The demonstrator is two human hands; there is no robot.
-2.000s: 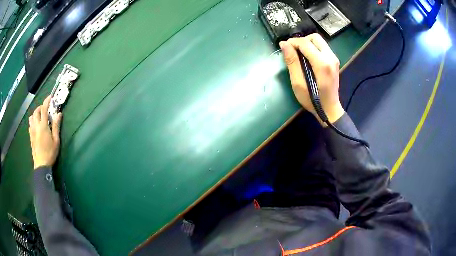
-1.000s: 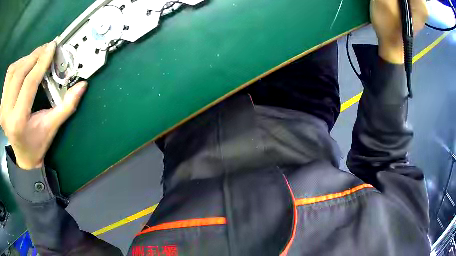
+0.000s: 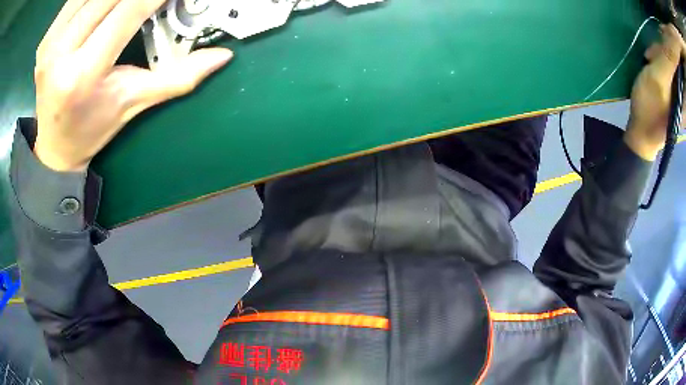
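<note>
The silver-white plate assembly (image 3: 256,16) lies on the green mat (image 3: 391,83) at the top of the view, its upper part cut off. My left hand (image 3: 113,83) holds its left end, thumb on the near side and fingers on the far side; the fingertips are cut off or hidden. My right hand (image 3: 653,98) is at the right edge, partly cut off, closed on the black handle of the soldering iron (image 3: 676,101). The iron's tip is out of view. A thin silvery solder wire (image 3: 628,59) curves from my right hand down to the mat's front edge.
The bench's brown front edge (image 3: 376,149) runs across below the plate, close to my body. The black iron cord (image 3: 564,143) hangs below the edge near my right sleeve. Grey floor with a yellow line (image 3: 188,275) shows below. A blue object (image 3: 7,287) is at the far left.
The view has tilted down towards my body. My left hand has gone from a far small strip to the plate assembly's end, now higher in view. My right hand has left the tip cleaner.
</note>
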